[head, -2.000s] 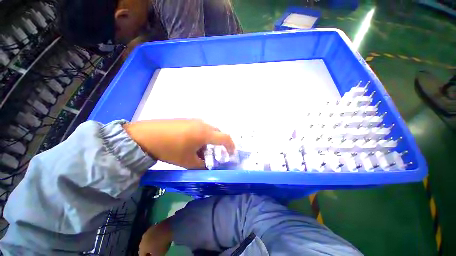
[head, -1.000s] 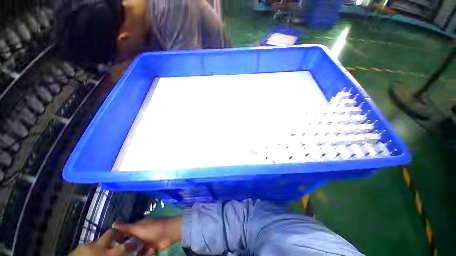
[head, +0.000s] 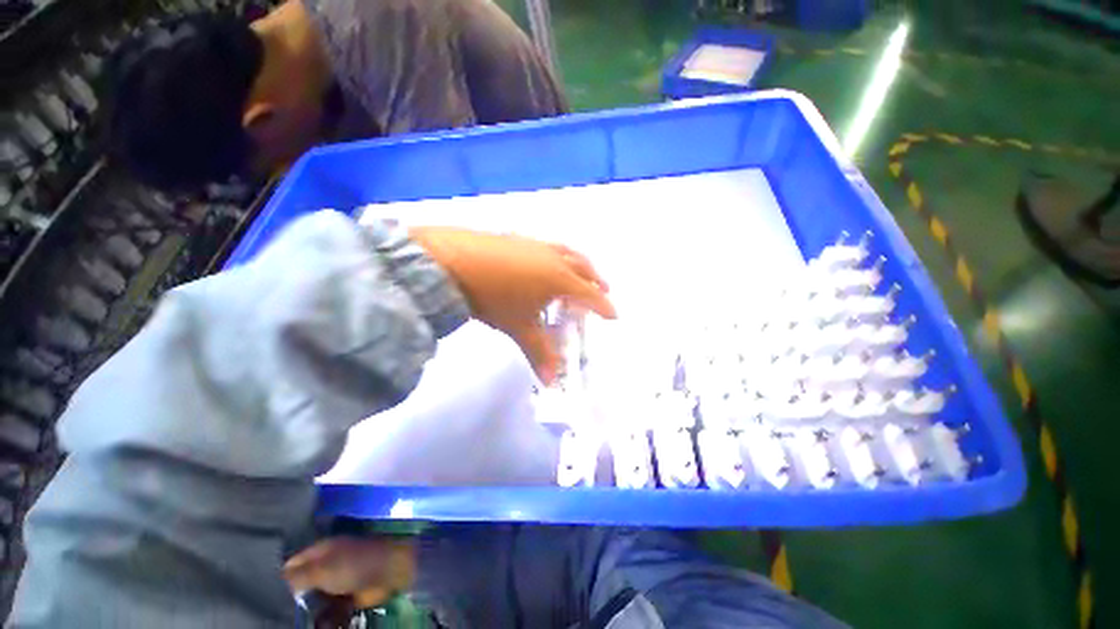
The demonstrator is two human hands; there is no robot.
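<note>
White power adapters [head: 768,457] stand in rows at the right and front of the blue tote [head: 688,505], prongs up, on a bright white sheet [head: 491,406]. My left hand [head: 522,289] reaches in from the left, over the sheet, with thumb and fingers around a white adapter [head: 567,329]. It is just behind the left end of the front row; glare blurs its edges. My right hand [head: 354,571] is low, outside the tote's near wall, fingers curled. What it holds, if anything, is hidden.
Another person [head: 418,62] bends over the tote's far left corner, close to it. Rack tiers [head: 74,307] with adapters and black leads run along the left. A second blue tote [head: 719,62] stands on the green floor behind. A dark stand base [head: 1075,221] is at the right.
One second ago both hands were together low at the left, outside the tote. My left hand has since moved up into the tote. More adapters show at the front row's left end. The view has shifted.
</note>
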